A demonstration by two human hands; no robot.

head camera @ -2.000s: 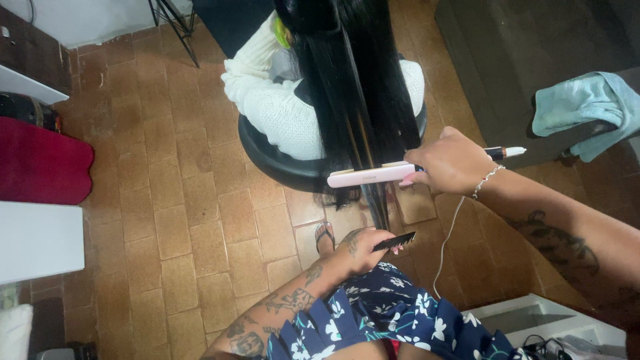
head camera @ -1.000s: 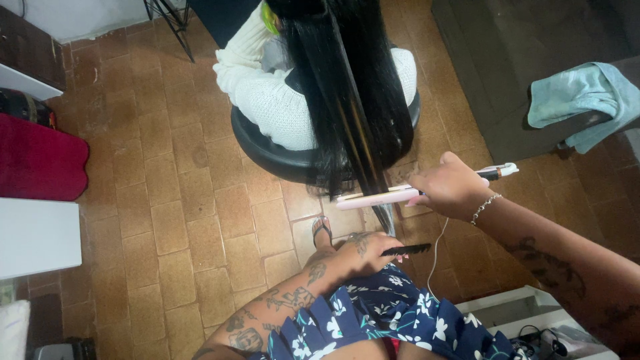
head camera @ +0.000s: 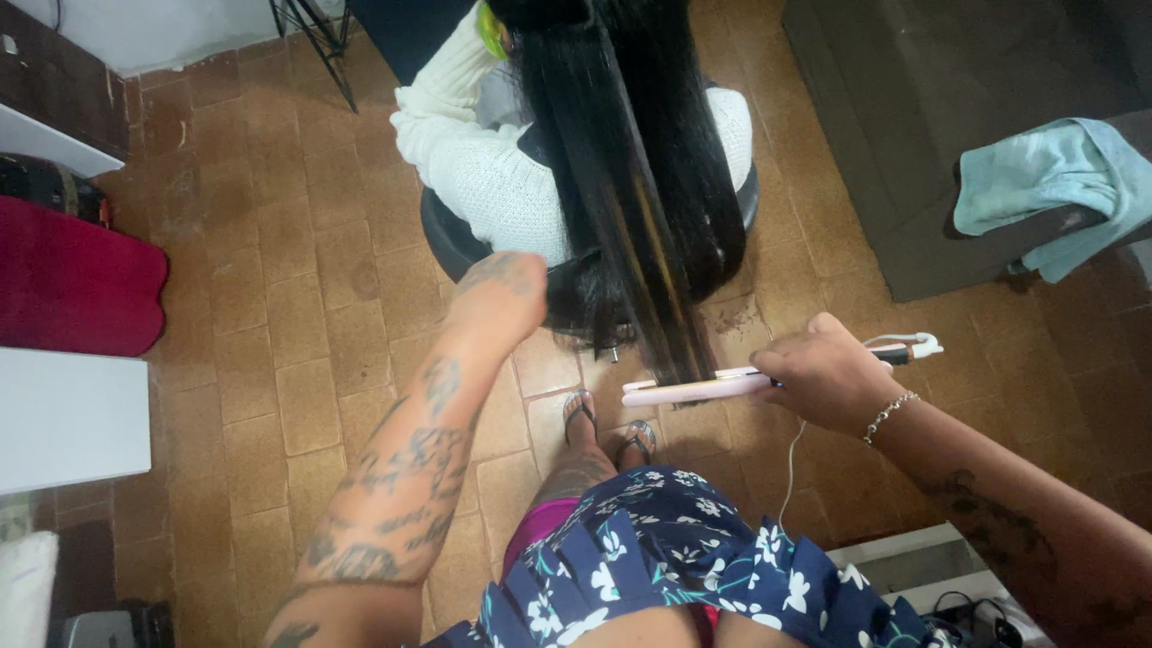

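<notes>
My right hand (head camera: pixel 823 369) grips a pink hair straightener (head camera: pixel 697 389), whose plates are around the lower ends of a flat section of long dark hair (head camera: pixel 652 261) with lighter streaks. My left hand (head camera: pixel 506 283) is up beside the hair, over the edge of the black seat, its fingers curled and mostly turned from view. Whether the black comb is in it cannot be seen. A seated person in a white knit sweater (head camera: pixel 490 193) has their back toward me, with more dark hair (head camera: pixel 711 207) hanging at the right.
The straightener's white cord (head camera: pixel 792 472) hangs toward a white shelf unit (head camera: pixel 909 549) holding dark items. A light blue towel (head camera: pixel 1035 180) lies over dark furniture at right. A red cloth-like surface (head camera: pixel 72 279) and a white surface (head camera: pixel 72 418) stand at left. My sandaled feet are on brown tiles.
My left hand has left the hair ends and moved up and left; the comb seen in it before is out of sight. The straightener has slid down to the ends of the hair section.
</notes>
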